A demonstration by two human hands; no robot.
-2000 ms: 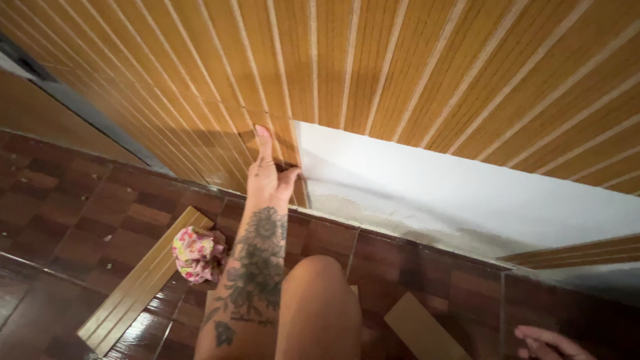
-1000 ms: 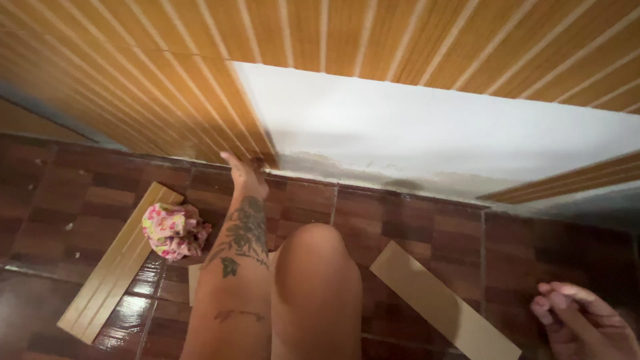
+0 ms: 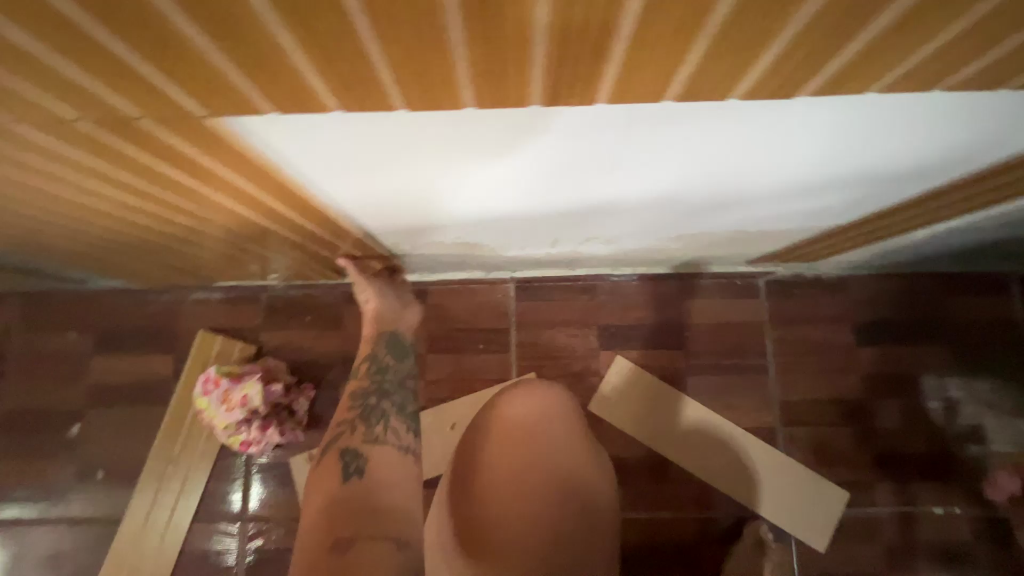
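Observation:
My left hand (image 3: 384, 292), at the end of a tattooed forearm, rests against the lower corner of the slatted wood-look wall panel (image 3: 200, 200), where it meets the floor. Its fingers are blurred and partly in shadow, with no grip on the panel visible. To the right of this hand lies a bare strip of white wall (image 3: 544, 176), framed by slatted panelling above and on both sides. At the right edge, a blurred pinkish shape may be a fingertip of my right hand (image 3: 1002, 485); what that hand holds is hidden.
A slatted offcut (image 3: 164, 480) lies on the dark tiled floor (image 3: 680, 320) at left, with a bunched floral cloth (image 3: 252, 404) on it. A flat beige piece (image 3: 720, 452) lies right of my bent knee (image 3: 536, 472); another (image 3: 456, 424) is partly behind the knee.
My left hand has slid down the panel to its bottom corner. My right hand, visible at lower right before, has moved right and is almost out of view. The view has shifted.

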